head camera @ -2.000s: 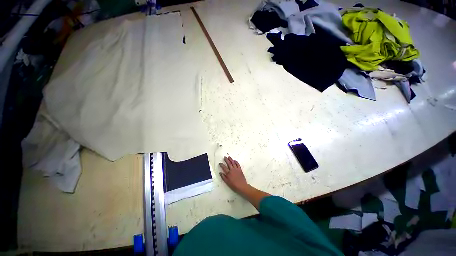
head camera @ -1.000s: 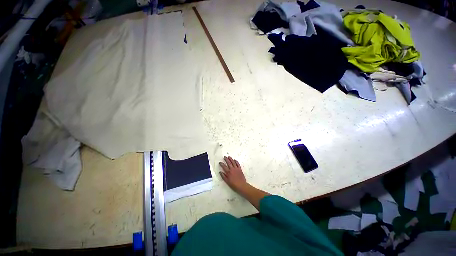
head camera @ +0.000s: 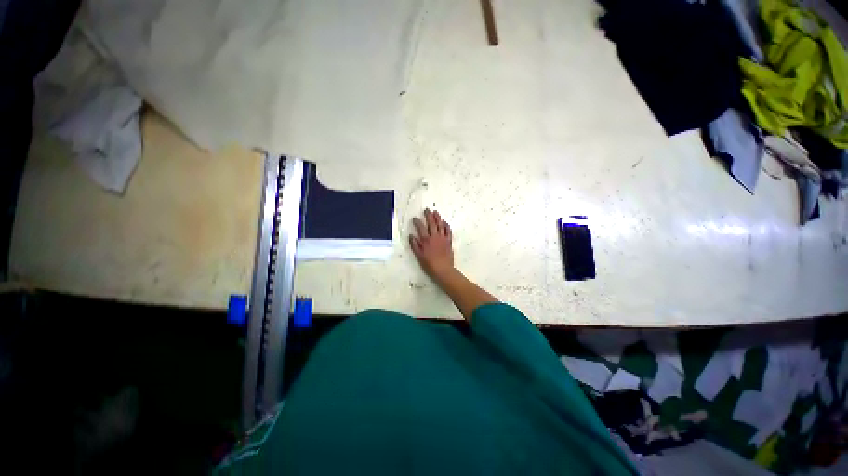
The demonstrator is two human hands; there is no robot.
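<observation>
My right hand (head camera: 433,244) rests on the cream table (head camera: 483,167), fingers apart and empty, just right of the dark fabric piece (head camera: 349,216). That piece has a curved notch and lies above a white strip (head camera: 344,248). Both lie beside the silver cutter rail (head camera: 271,251), whose far end goes under or meets the cream fabric (head camera: 251,74). Blue blocks stand left (head camera: 238,310) and right (head camera: 302,312) of the rail near the table edge. A black smartphone (head camera: 577,249) lies to the right of my hand. My left hand is not in view.
Dark offcuts (head camera: 669,70) and neon yellow-green cloth (head camera: 795,74) are piled at the far right. The end of a brown stick (head camera: 490,20) shows at the top. A loose fabric fold (head camera: 107,139) hangs over at left. White scraps (head camera: 665,376) lie on the green floor.
The view has tilted down, so the table things sit higher in the picture and the front edge and rail end show more. My right hand stays at the same place on the table.
</observation>
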